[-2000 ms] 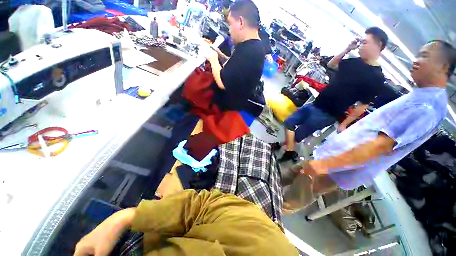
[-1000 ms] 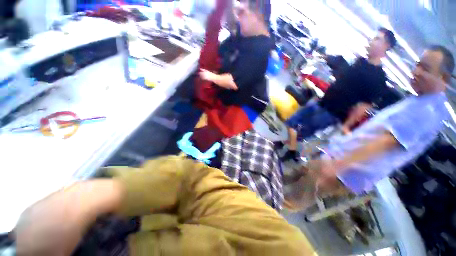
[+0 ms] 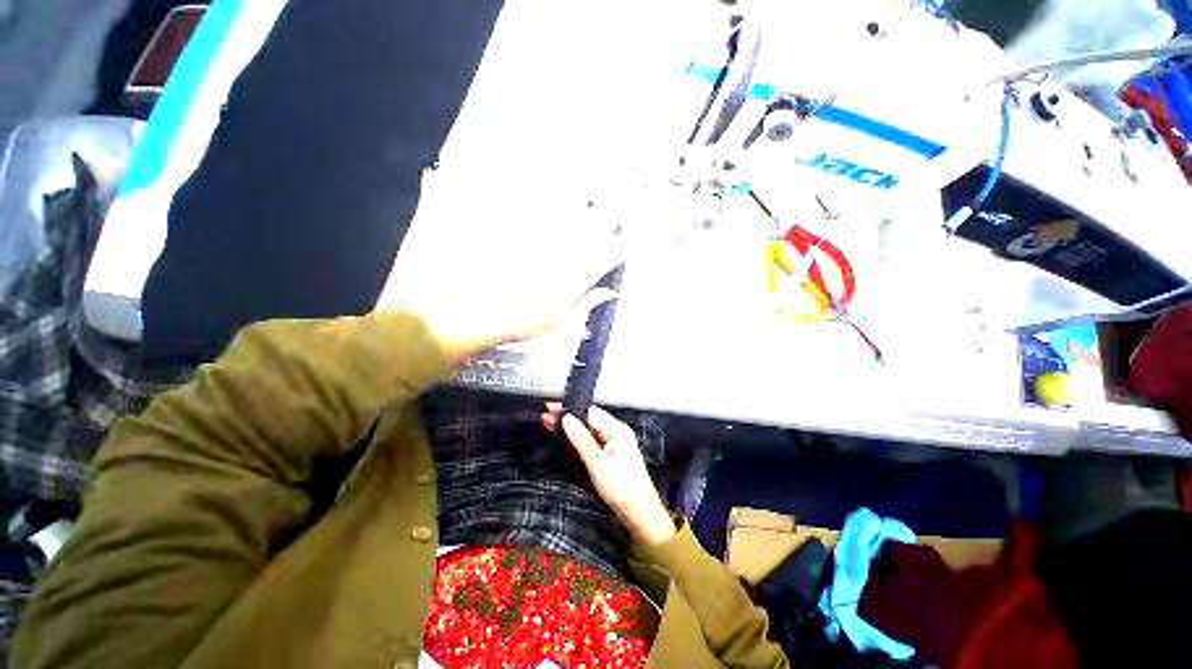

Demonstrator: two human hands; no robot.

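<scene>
A black narrow strip [image 3: 596, 342] with a notched edge runs from the needle area down over the table's front edge. My left hand [image 3: 503, 307], washed out by glare, lies on the table with its fingertips closed on the strip's upper part. My right hand [image 3: 607, 457] pinches the strip's lower end just off the front edge. A black garment panel [image 3: 320, 157] lies flat on the table, left of my left hand. The white sewing machine [image 3: 902, 118] with JACK lettering stands beyond; its presser foot area [image 3: 706, 177] is glaring and unclear.
Red and yellow scissors [image 3: 813, 275] lie right of the needle. A small yellow ball-like item [image 3: 1051, 388] is at the table's right. Below are light blue cloth [image 3: 856, 575], maroon cloth [image 3: 915, 588] and brown cardboard [image 3: 765, 542]. Plaid cloth [image 3: 52, 353] hangs at the left; more is on my lap.
The view has swung from the co-workers at the right to the sewing table. Both my hands now show at the black strip; before, only one blurred hand was in view.
</scene>
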